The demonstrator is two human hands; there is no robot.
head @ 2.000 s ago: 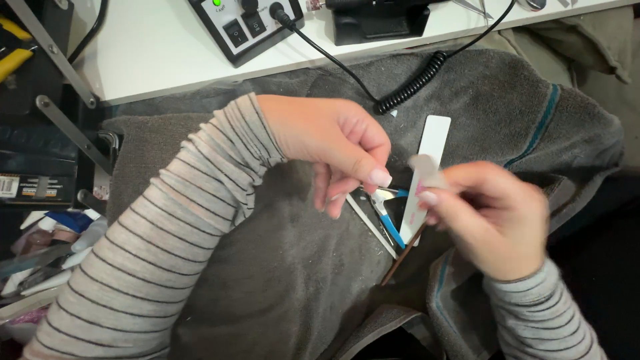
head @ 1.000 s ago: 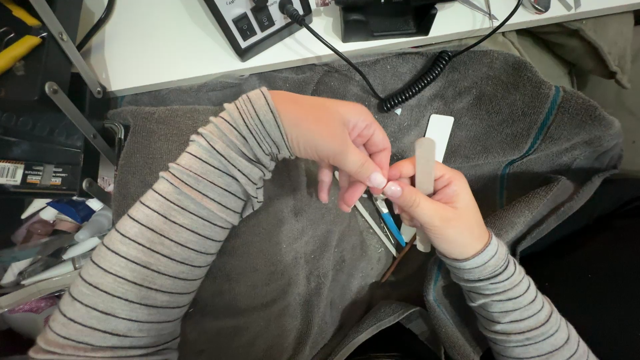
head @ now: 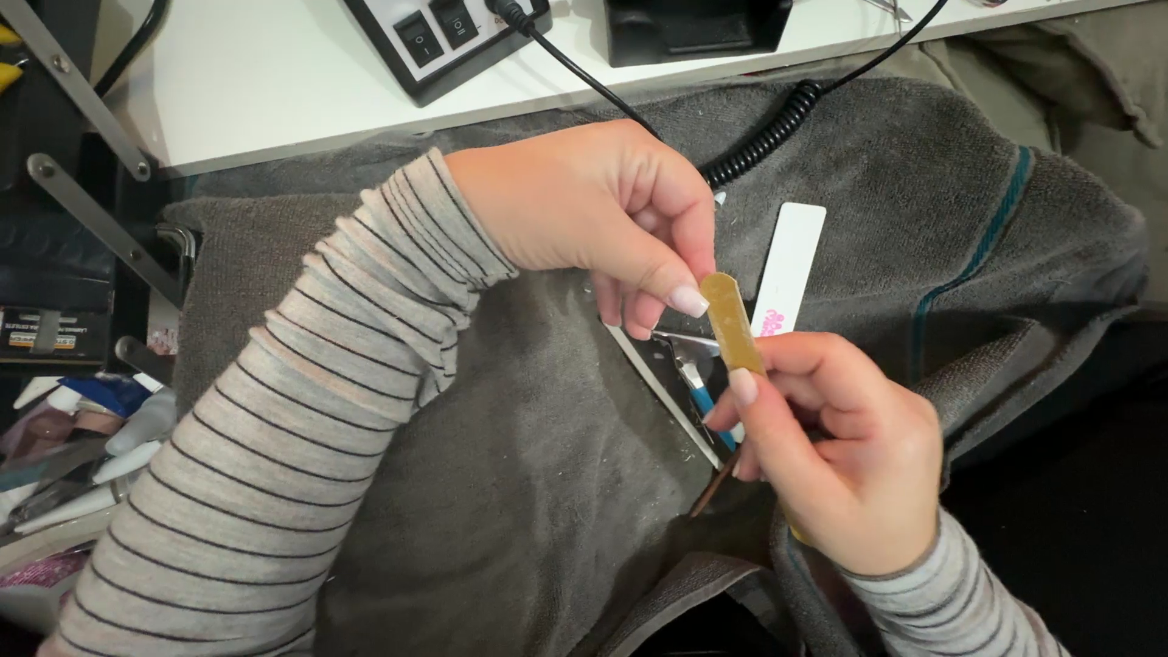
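Observation:
My right hand grips a narrow nail file between thumb and fingers, its yellowish face showing. Thumb and index finger of my left hand come together right at the file's upper end; whether they pinch something small cannot be seen. Below the hands, on a dark grey towel, lie a thin pale stick, a tool with a blue and metal handle and a thin brown stick. My right hand partly hides these. A wide white nail file with pink print rests behind them.
A black coiled cable crosses the towel's far edge from a switch box on the white table. Beside the box is a black stand. At left are metal hinge arms and a container of tubes and bottles.
The narrow file was blurred beside the left fingers, then stood pale and upright in my right hand while both thumbs met. Now its yellowish face shows and its tip is at my left thumb.

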